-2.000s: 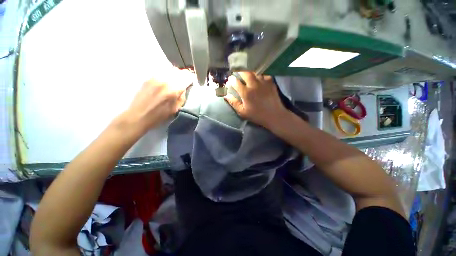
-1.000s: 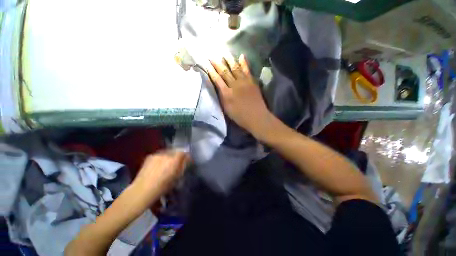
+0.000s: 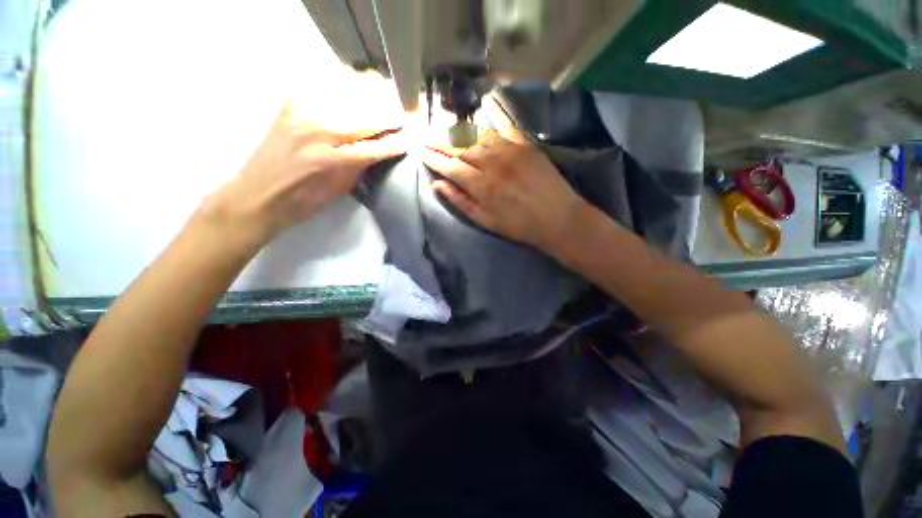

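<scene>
The grey garment piece [image 3: 505, 288] lies under the sewing machine head [image 3: 445, 35] and hangs over the table's front edge. A white strip end [image 3: 409, 304] shows on it at the lower left. The presser foot and needle area [image 3: 462, 106] is brightly lit. My left hand [image 3: 318, 167] is at the left of the needle, its fingertips on the cloth edge; glare hides the exact grip. My right hand [image 3: 505, 182] lies on the cloth just right of and below the presser foot, fingers bent and pressing on it.
Scissors with red and yellow handles [image 3: 756, 207] lie right of the machine, beside a small dark tray [image 3: 840, 207]. The green-edged white table [image 3: 152, 152] extends left. Loose grey and white offcuts [image 3: 207, 435] and red material [image 3: 273, 364] are below the table.
My left hand has come up from below the table edge to the needle area. My right hand has moved closer to the presser foot. The cloth is now bunched differently, and the view has shifted.
</scene>
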